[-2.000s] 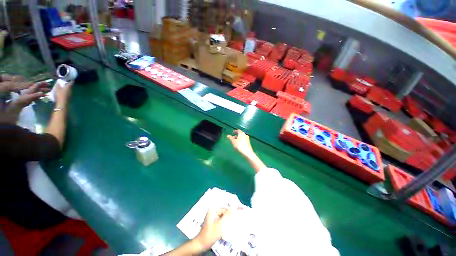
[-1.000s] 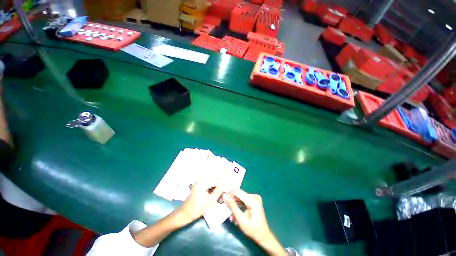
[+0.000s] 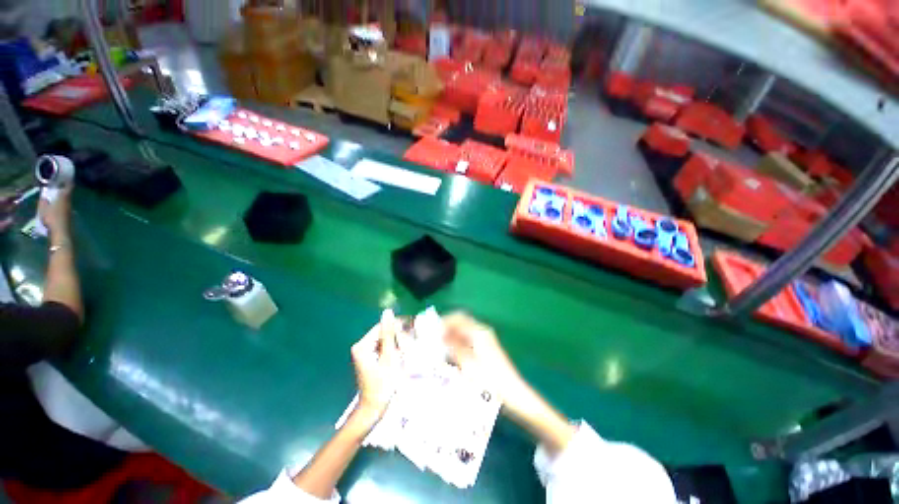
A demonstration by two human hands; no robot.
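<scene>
Fanned white instruction leaflets (image 3: pixel 444 433) with small dark marks lie on the green belt in front of me. My left hand (image 3: pixel 380 364) is over their left side, fingers raised around a piece of white paper (image 3: pixel 427 335). My right hand (image 3: pixel 473 345) is just right of that paper and blurred; whether it touches the paper cannot be told. An open black box base (image 3: pixel 424 267) sits on the belt beyond my hands. Another black box (image 3: pixel 278 217) stands farther left.
A pump dispenser bottle (image 3: pixel 248 299) stands at left. The far ledge holds a red tray of blue watches (image 3: pixel 609 236), white paper sheets (image 3: pixel 394 177) and a red tray with white parts (image 3: pixel 261 138). A co-worker's arm (image 3: pixel 61 266) is at far left. Black boxes (image 3: pixel 702 484) lie lower right.
Over the last second, my hands have moved up from the leaflets' lower edge and apart, with white paper now raised between them. The view has shifted, showing more of the left side.
</scene>
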